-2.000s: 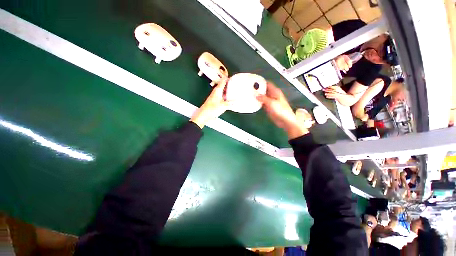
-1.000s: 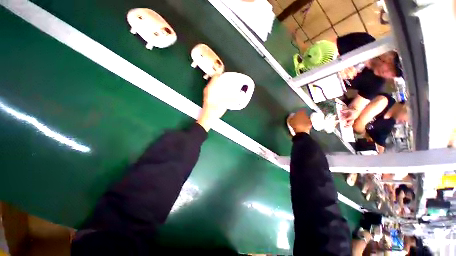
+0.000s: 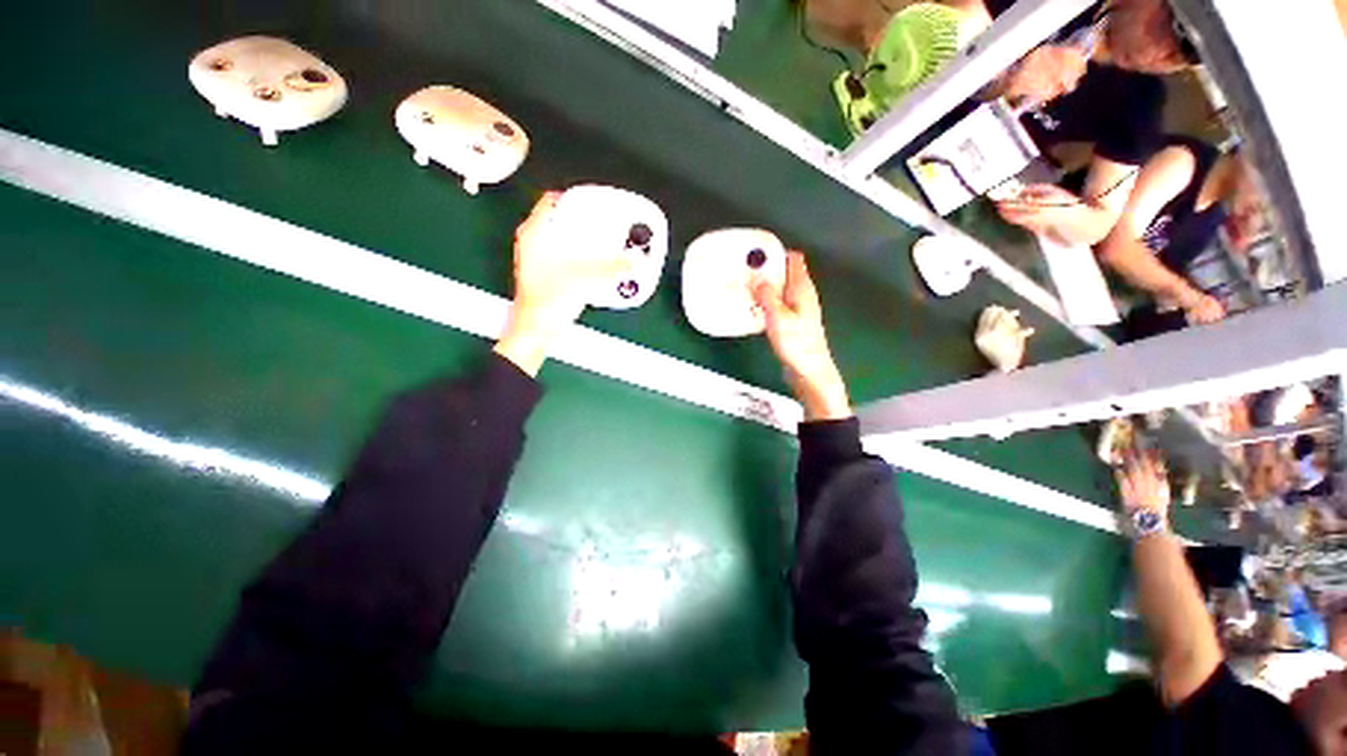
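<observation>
My left hand (image 3: 548, 278) holds a white electronic unit (image 3: 603, 236) by its left side, with its face up and a dark round window and a small button showing. My right hand (image 3: 795, 313) holds a second white unit (image 3: 721, 281) by its right side, the thumb on its face near a dark round window. The two units are side by side with a small gap, above the dark green belt (image 3: 591, 89). Two cream units (image 3: 269, 84) (image 3: 461, 136) lie on the belt to the left, pegs towards me.
A pale guide rail (image 3: 266, 236) parts the belt from the glossy green worktop (image 3: 222, 369). A grey upright (image 3: 1108, 377) slants at right. More units (image 3: 943, 263) (image 3: 1003, 338) lie beyond. People sit across the line; another person's arm (image 3: 1167, 591) reaches in at right. A green fan (image 3: 913, 56) stands opposite.
My right hand has come back from the right and now holds a unit beside my left hand's one. My left hand and its unit have shifted left in view. Another person's arm has appeared at right.
</observation>
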